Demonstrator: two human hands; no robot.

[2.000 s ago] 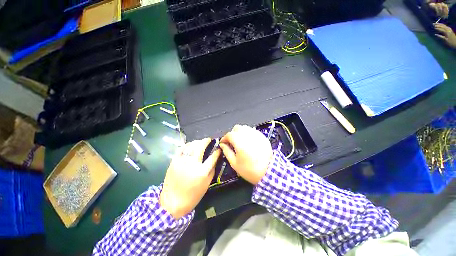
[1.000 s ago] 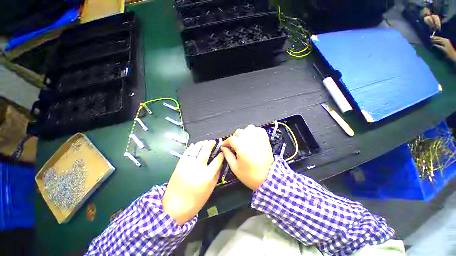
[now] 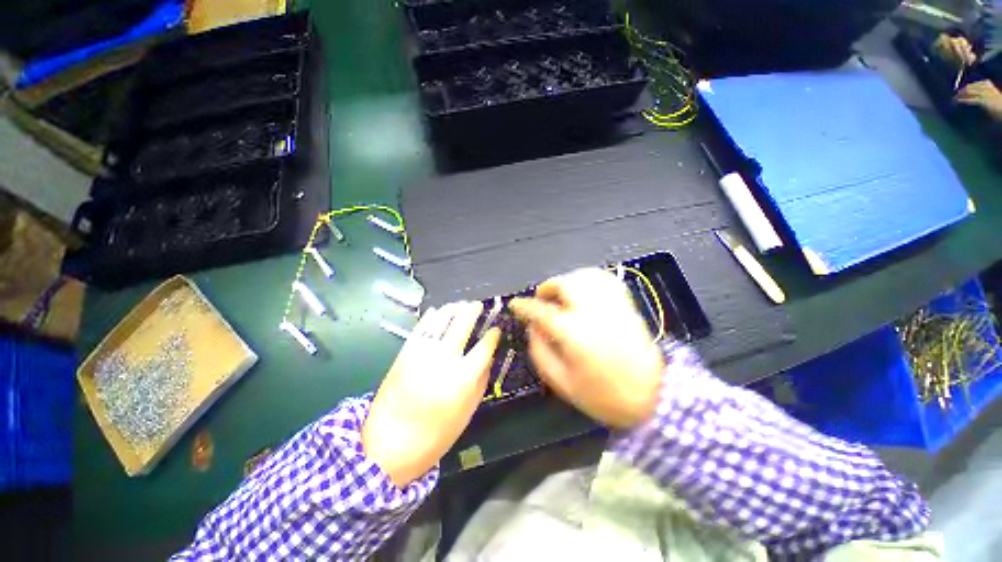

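A black plastic housing (image 3: 686, 299) lies on the black mat (image 3: 549, 220) near the bench's front edge, with part of a yellow wire (image 3: 656, 296) and silvery pieces inside. My left hand (image 3: 431, 384) rests at its left part, fingertips inside the housing. My right hand (image 3: 593, 340) is over its middle, slightly blurred, with thumb and forefinger close to the left fingertips. The fingers hide most of the inside, so I cannot tell if they hold anything. Left of the mat a yellow wire harness (image 3: 291, 288) with several white sleeved pieces lies in a loop on the green bench.
A tan tray (image 3: 220, 368) of small metal parts is at left. Stacked black housings (image 3: 538, 115) stand behind, more at far left. A blue sheet (image 3: 841, 165), white tube (image 3: 749, 211) and cream-handled tool (image 3: 756, 272) are at right. A blue wire bin (image 3: 967, 406) is lower right. Another person's hands (image 3: 967, 71) show top right.
My right hand has moved a little right, its wrist and sleeve further right. My left hand stays at the housing's left part. The view has shifted slightly.
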